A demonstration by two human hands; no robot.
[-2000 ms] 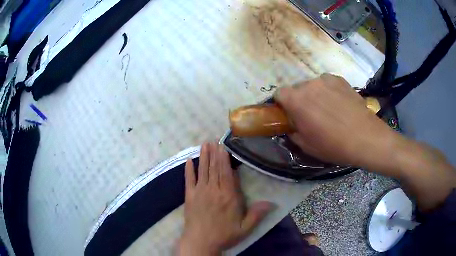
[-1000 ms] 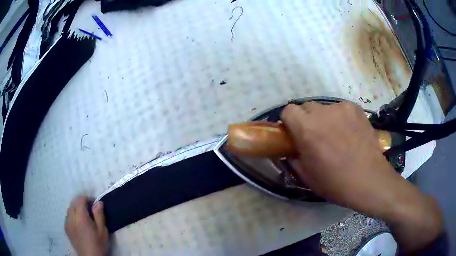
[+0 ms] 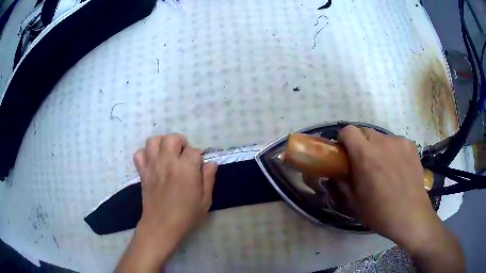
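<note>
A dark collar piece (image 3: 240, 184) with a narrow white strip along its far edge lies across the near part of the table. Its right end is hidden under the steam iron (image 3: 314, 197), whose silver tip points left. My right hand (image 3: 381, 176) is closed around the iron's orange-brown wooden handle. My left hand (image 3: 173, 170) lies over the middle of the collar piece, fingers bent at its white edge and thumb on the dark face. Whether the fingers pinch the edge or only press on it is hard to tell.
A curved dark pile of collars (image 3: 58, 58) lies at the far left. Black hoses (image 3: 469, 106) run from the iron's rear along the right side. A brown scorch mark (image 3: 437, 96) and loose threads (image 3: 318, 31) show on the pale cover (image 3: 224, 85). Speckled floor shows below.
My left hand has moved right from the collar piece's left end to its middle. The view has shifted left and down; the iron still covers the piece's right part.
</note>
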